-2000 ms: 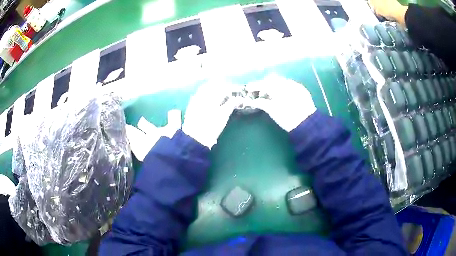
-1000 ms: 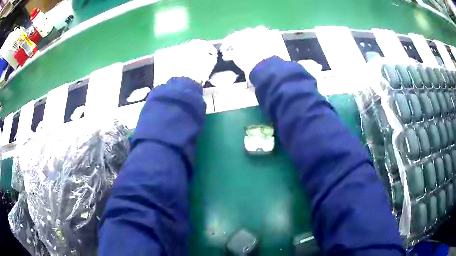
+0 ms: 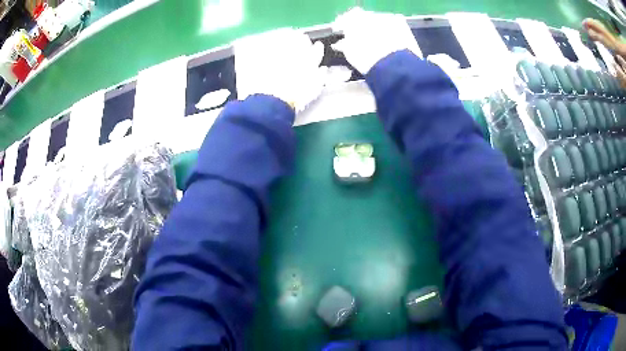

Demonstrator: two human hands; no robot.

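My left hand [image 3: 285,72] and my right hand [image 3: 364,41], both in white gloves, are at a white retail box with a black insert tray [image 3: 328,49] in the row along the belt. The glare hides my fingers, and I cannot tell if they hold anything. An open charging case [image 3: 354,163] with a pale interior lies on the green mat [image 3: 343,226] below my hands. Two closed dark charging cases, one at left [image 3: 336,306] and one at right [image 3: 424,304], lie near the mat's front edge.
A crinkled clear plastic bag [image 3: 96,240] bulges at left. A blister tray [image 3: 583,164] full of cases is at right under wrinkled plastic. Another person's hand [image 3: 607,40] is at the upper right. A blue stool [image 3: 592,328] shows below right.
The open case, between my hands two seconds ago, now lies on the mat. My hands have moved forward to the boxes. Since one second ago, they are farther apart and the view has shifted.
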